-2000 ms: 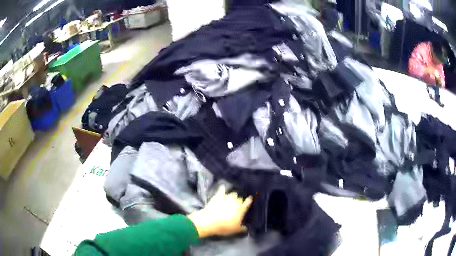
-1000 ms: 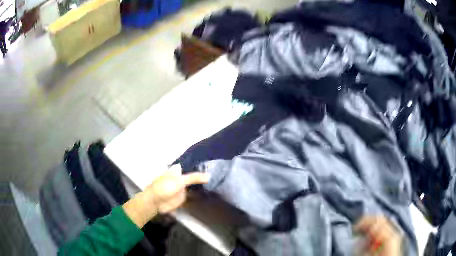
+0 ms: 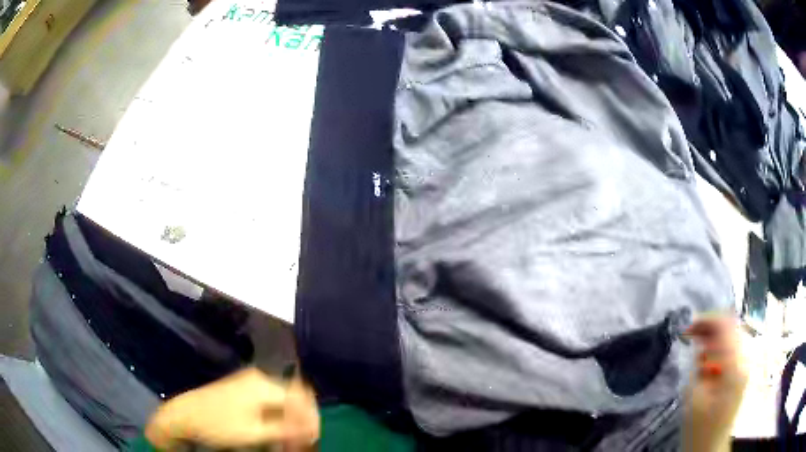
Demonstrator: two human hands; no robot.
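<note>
A large garment [image 3: 548, 194] lies spread over the table, grey inside up, with a near-black panel [image 3: 349, 203] along its left side bearing small white lettering. A dark patch shows at its lower right. My left hand [image 3: 234, 410] is blurred at the bottom, fingers curled, beside the panel's near end. Whether it grips cloth is unclear. My right hand [image 3: 718, 380] is at the garment's lower right edge, blurred, with orange-red thread snips [image 3: 710, 364] mostly hidden in the fist; its fingertips meet the grey cloth edge.
The white table [image 3: 203, 177] has green lettering at its far side. Dark and grey garments [image 3: 106, 327] hang below the near-left edge. A heap of black and grey garments [image 3: 716, 88] lies at the far right. A dark flat rectangle [image 3: 756, 275] lies right of the garment.
The garment has gone from bunched to spread out, its black panel now running lengthwise. My left hand has moved down towards the bottom edge; my right hand has moved slightly right and up.
</note>
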